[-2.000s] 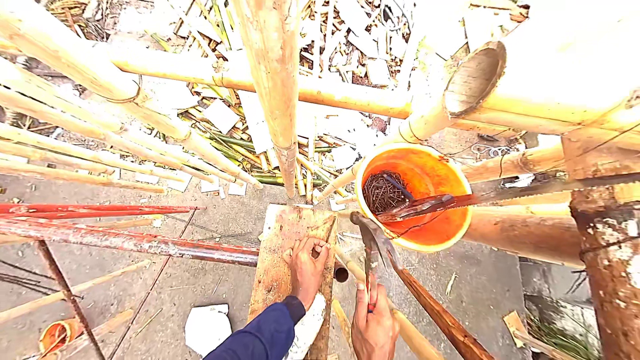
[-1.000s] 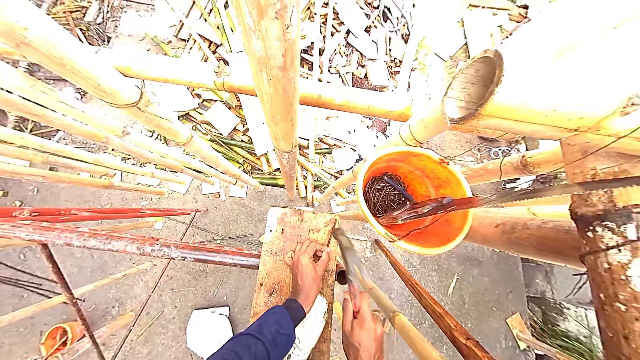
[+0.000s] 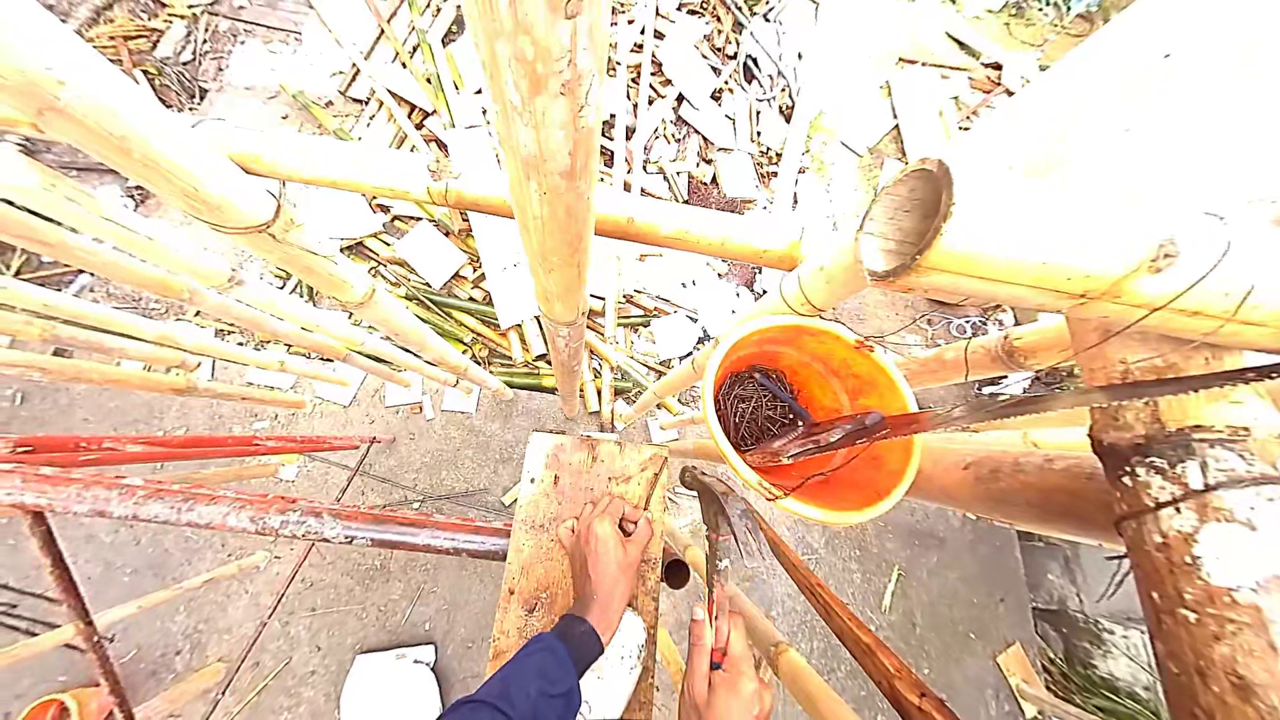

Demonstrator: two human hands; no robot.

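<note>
Resting on a wooden plank (image 3: 550, 520), my left hand (image 3: 605, 555) has its fingertips pinched at the plank's right edge around something small and dark, perhaps a nail. My right hand (image 3: 728, 665) grips a claw hammer (image 3: 718, 540) by its handle, right of the plank, with the head pointing up and away from me. Beyond the hammer hangs an orange bucket (image 3: 880, 395) with many nails (image 3: 755, 408) inside. A handsaw (image 3: 990, 412) lies across the bucket, its handle over the opening.
A bamboo pole (image 3: 560, 200) stands upright beyond the plank, crossed by a horizontal one (image 3: 680, 225). Red metal tubes (image 3: 250, 510) run in from the left. A rough wooden post (image 3: 1180, 540) is at right. Below are concrete ground (image 3: 400, 600), a white sack-like object (image 3: 392, 685) and scattered bamboo offcuts.
The hammer, blurred near the plank's right edge one second ago, is now farther right with its head clearly seen. My left hand remains on the plank.
</note>
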